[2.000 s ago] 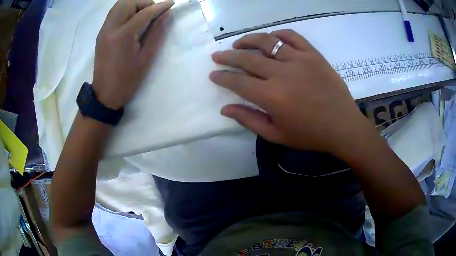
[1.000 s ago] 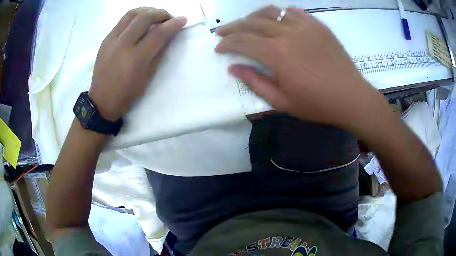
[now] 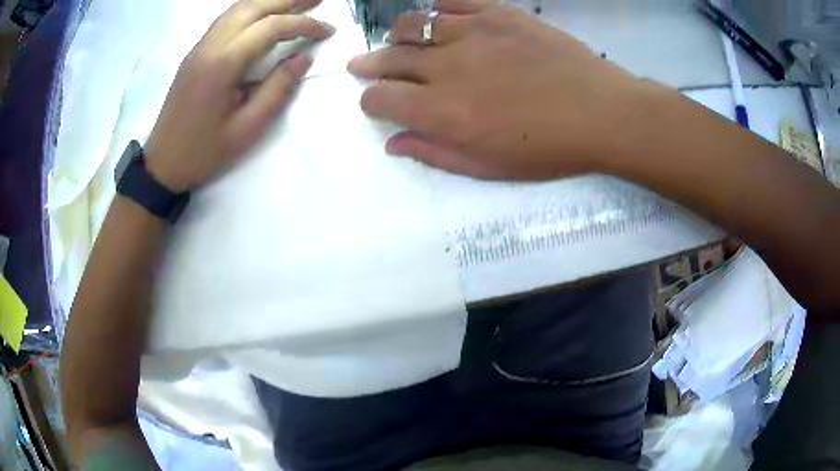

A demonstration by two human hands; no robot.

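Note:
A cream fabric panel [image 3: 304, 221] lies on the white machine table, and its front edge hangs over toward the lap. My left hand [image 3: 230, 87], with a dark watch at the wrist, rests on the upper left of the panel with fingers bent; a bit of cloth shows between thumb and fingers, but whether it is pinched I cannot tell. My right hand [image 3: 497, 92], with a ring, lies palm down at the panel's upper right edge, fingertips on the cloth and holding nothing visible. Metal machine parts at the top edge are blurred and partly hidden.
A printed ruler [image 3: 553, 230] runs along the table's front edge. At the upper right are a dark slim tool [image 3: 741, 39], a white pen with a blue cap [image 3: 740, 114] and a beige card [image 3: 798, 140]. White scraps [image 3: 728, 313] lie below right; a yellow piece [image 3: 11, 313] is at far left.
The view has shifted toward the machine, showing metal parts at the top. My right hand has moved left onto the panel's edge. The left hand's fingers have spread slightly.

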